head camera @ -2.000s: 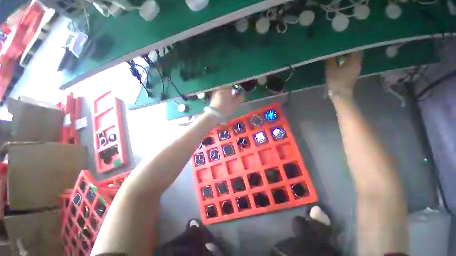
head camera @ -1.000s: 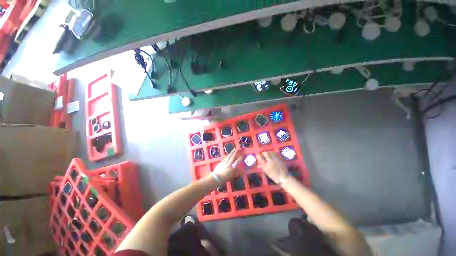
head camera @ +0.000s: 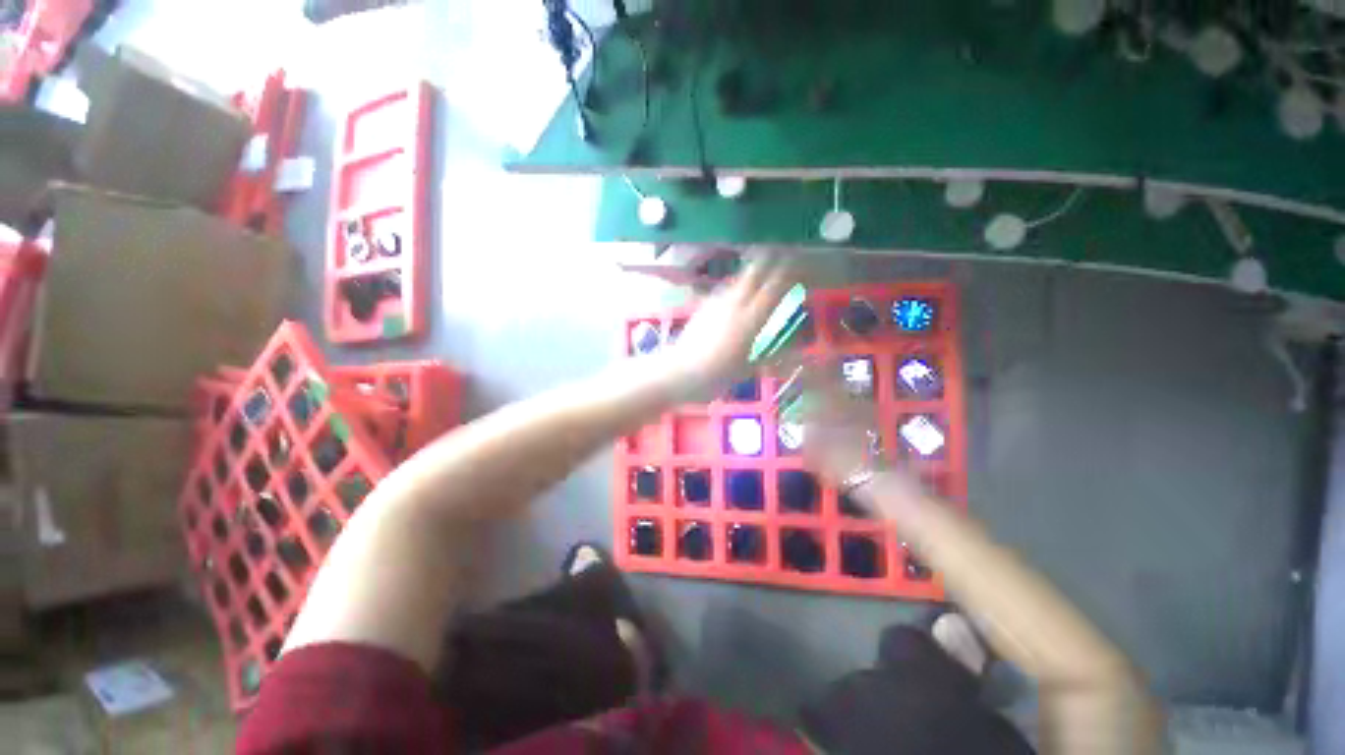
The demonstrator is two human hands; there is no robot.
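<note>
The red compartment tray [head camera: 954,479] lies on the floor, with dark watches in many pockets and several lit white or blue. My left hand [head camera: 730,325] is over the tray's back part, with a green-lit watch [head camera: 779,323] blurred at its fingertips. My right hand [head camera: 838,431] is over the tray's middle, strongly blurred. A pale greenish streak shows near its fingers, and I cannot tell whether it holds anything. A white-lit watch [head camera: 745,435] sits in a middle pocket, and another [head camera: 922,434] in a pocket at the right. Both hands hide some pockets.
The green charging shelf [head camera: 915,214] runs across beyond the tray, with white charging pucks [head camera: 836,224] on its front edge. Black cables hang at its left end. At left are a narrow red tray [head camera: 421,221], leaning stacked trays [head camera: 280,509] and cardboard cartons [head camera: 140,303].
The two green-lit watches are gone from the lower shelf edge. My left hand has moved up to the tray's back with a green-lit watch. The view has shifted, so the rack sits farther right.
</note>
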